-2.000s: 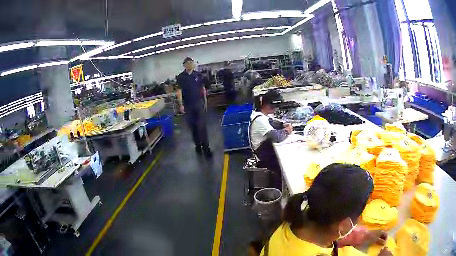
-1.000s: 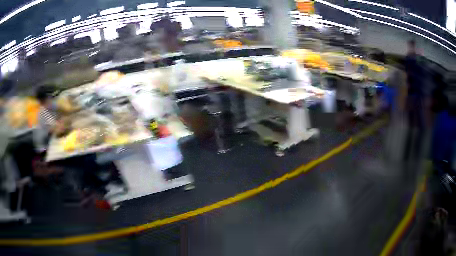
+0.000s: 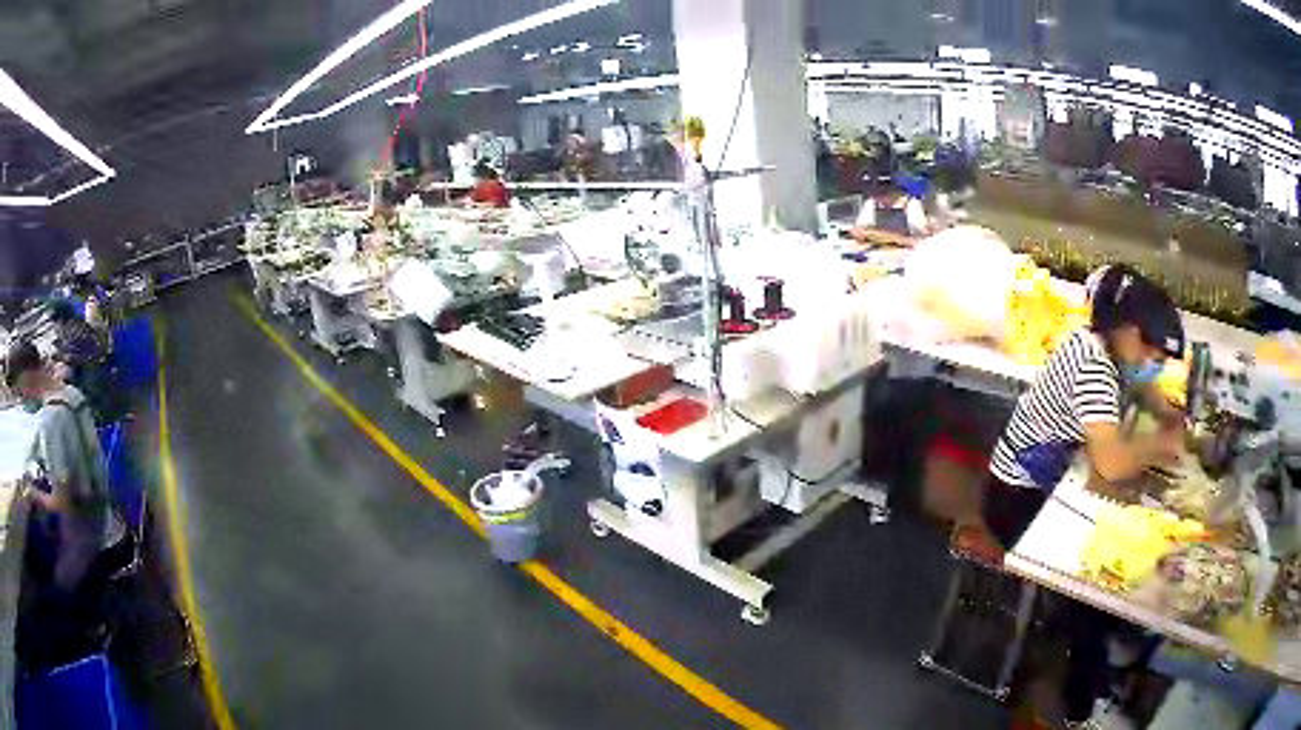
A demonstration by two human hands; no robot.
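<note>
Neither of my hands is in the picture. Nearest in front of me is the dark grey floor of an aisle [image 3: 343,571] with yellow lines along both sides. A grey bucket [image 3: 511,516] with whitish stuff in it stands on the right yellow line. Beside it is a white wheeled sewing table [image 3: 713,535] with a red tray [image 3: 671,415] and dark thread spools [image 3: 772,300] on top.
At the right a person in a striped top [image 3: 1067,399] bends over a table with yellow pieces [image 3: 1134,542]. At the left edge is a person in a grey top [image 3: 69,456], near blue bins [image 3: 69,695]. More sewing tables line the aisle behind.
The view has swung left, away from the yellow stacks and the standing person in dark clothes. It now shows another stretch of aisle, sharper than one second ago.
</note>
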